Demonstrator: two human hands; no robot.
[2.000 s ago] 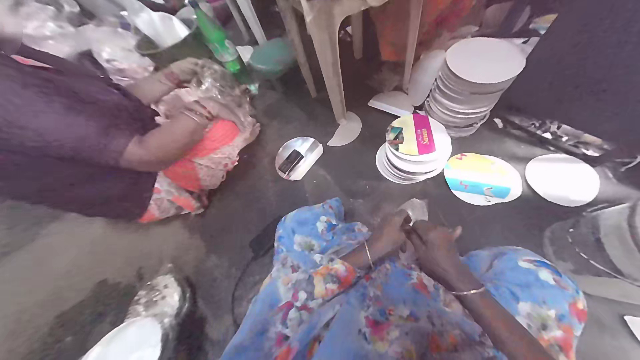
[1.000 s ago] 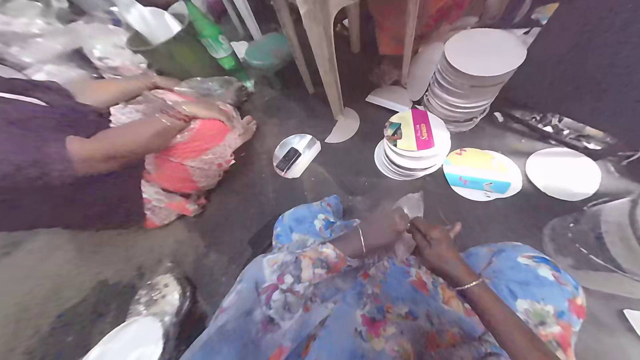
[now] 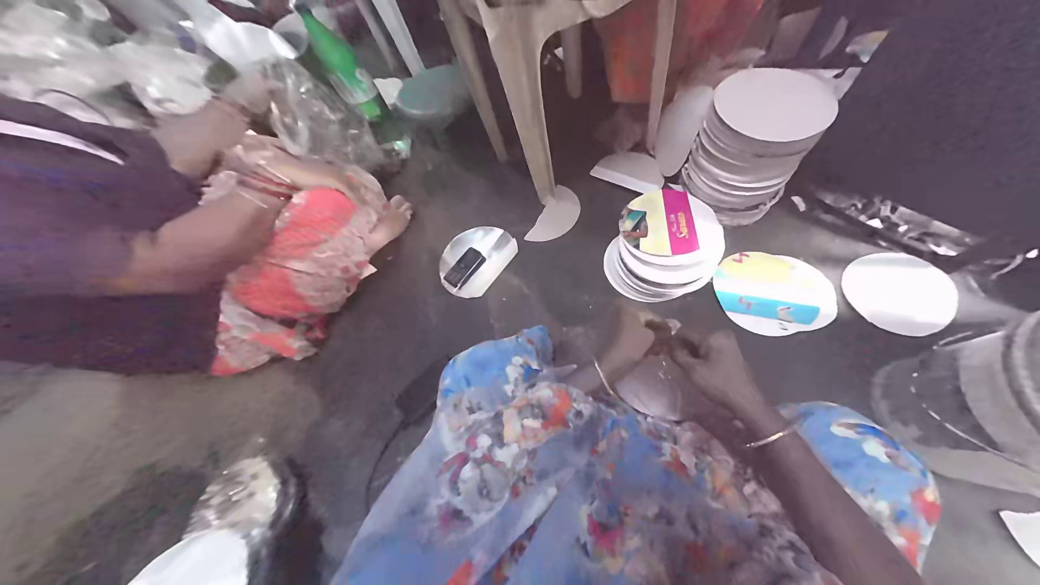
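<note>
My left hand (image 3: 621,345) and my right hand (image 3: 715,361) meet above my lap, over a blue floral garment (image 3: 569,487). Between their fingertips is a small whitish piece, too blurred to name. A thin, translucent grey sheet or bag (image 3: 652,388) hangs just below them and seems pinched by the fingers. Beyond my hands stands a short stack of round white discs (image 3: 674,272), its top one printed in yellow and magenta. Right of it lies a disc printed in yellow and blue (image 3: 772,313), then a plain white disc (image 3: 899,294).
A cut silvery disc bearing a dark phone-like object (image 3: 465,268) lies ahead on the left. A tall disc stack (image 3: 772,110) stands beside plastic chair legs (image 3: 532,122). A co-worker's arm (image 3: 195,244) is at the left, near a green bottle (image 3: 337,61). A clear container (image 3: 991,390) is at the right.
The co-worker's arms at the left have shifted, one now reaching toward the clear plastic behind. The translucent piece now hangs below my hands, where one second ago a whitish piece stood up above them.
</note>
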